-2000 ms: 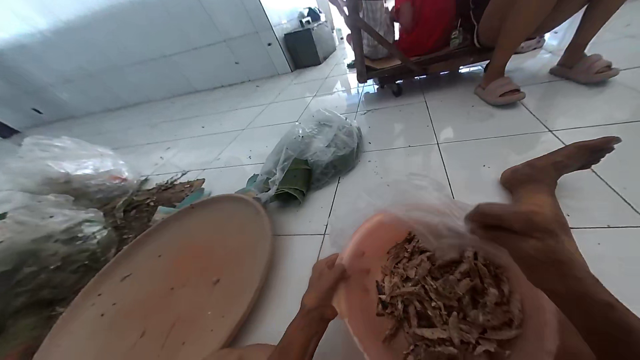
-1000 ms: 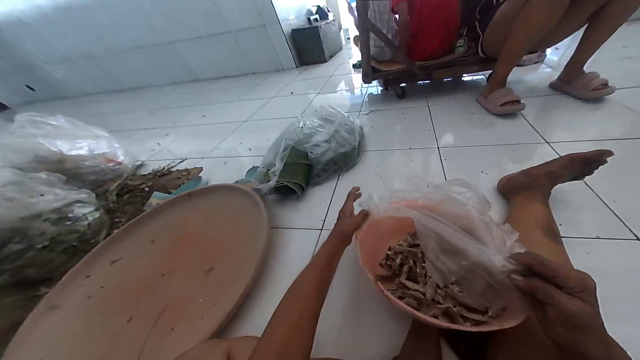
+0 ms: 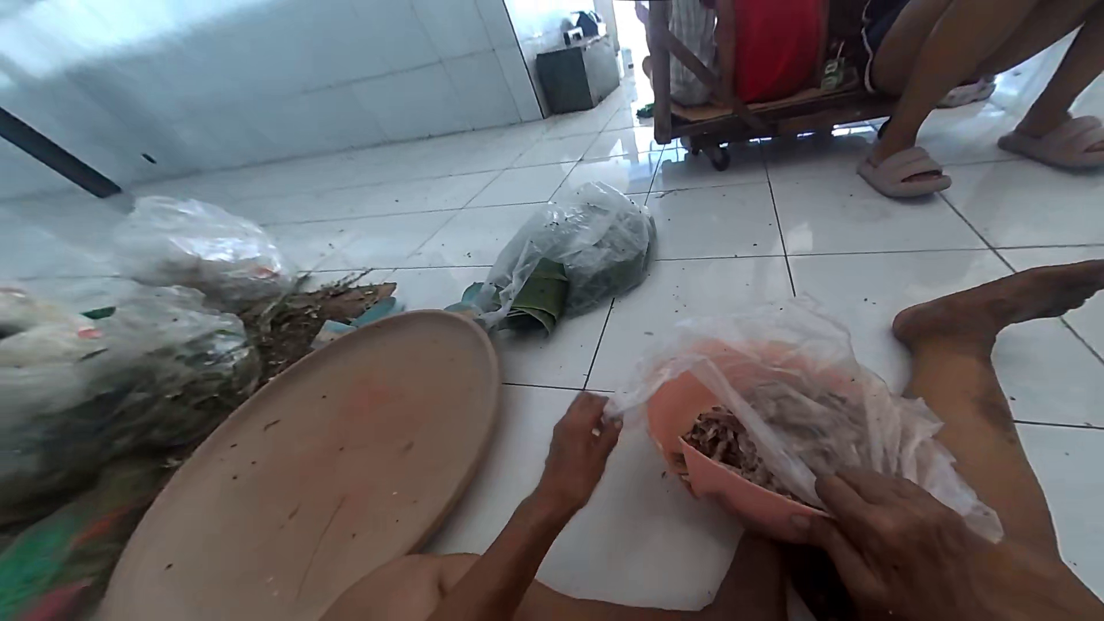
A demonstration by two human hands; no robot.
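A pink plastic basin (image 3: 750, 496) holds brown dried pieces, perhaps bark or root (image 3: 733, 444), at the lower right. A clear plastic bag (image 3: 802, 405) lies over much of its opening. My right hand (image 3: 897, 526) grips the basin's near right rim together with the bag. Left of the basin, my left hand (image 3: 582, 444) pinches the bag's edge between its fingers. A large round tan tray (image 3: 336, 466) with a few crumbs on it lies to the left of my left hand.
A clear bag (image 3: 604, 246) with a rolled green leaf (image 3: 542, 297) rests beyond the tray. Filled plastic bags (image 3: 198, 250) and plant scraps (image 3: 319, 323) lie at the left. A wheeled wooden cart (image 3: 776, 112) and a seated person's legs (image 3: 940, 78) are at the upper right.
The bag has been spread over more of the basin's opening. My left hand has moved from the basin's rim to the bag's edge.
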